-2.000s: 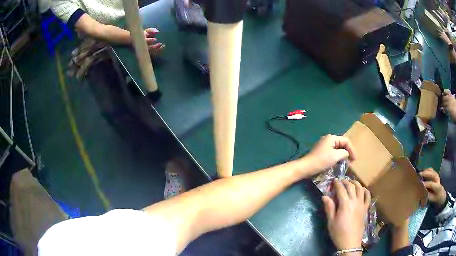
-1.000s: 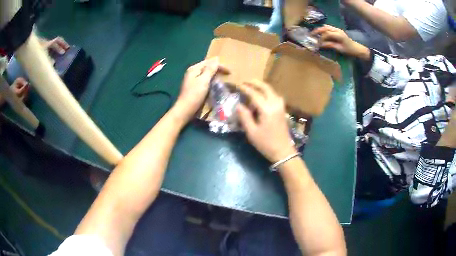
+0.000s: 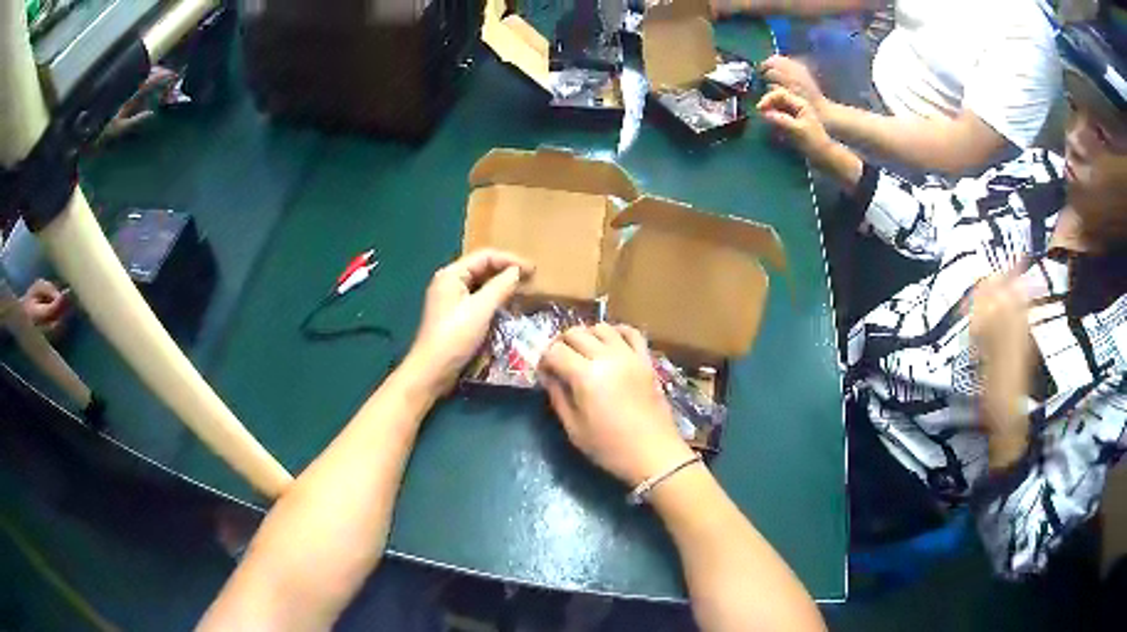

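Observation:
Two tuck-top cartons stand open side by side in front of me. The left carton's brown lid [image 3: 539,222] and the right carton's brown lid [image 3: 690,291] are raised behind their contents. Crinkled accessory bags [image 3: 517,346] with red bits fill the left carton. More bags [image 3: 687,393] lie in the right carton. My left hand [image 3: 460,319] is at the left carton's left side, fingertips in front of the lid. My right hand [image 3: 608,393], with a bracelet at the wrist, has curled fingers on the left carton's bags. Its fingertips are partly hidden, so any grip is unclear.
A loose RCA lead [image 3: 351,286] with red and white plugs lies left of the cartons. A dark case [image 3: 351,62] and other open cartons [image 3: 682,62] stand further back. Cream tubes [image 3: 148,327] cross the left. A person in a patterned top [image 3: 952,309] sits right.
My view has swung right, towards the cartons, since the oldest frame. Since one second ago, the bag between my hands has gone lower into the left carton, and my right hand sits over it.

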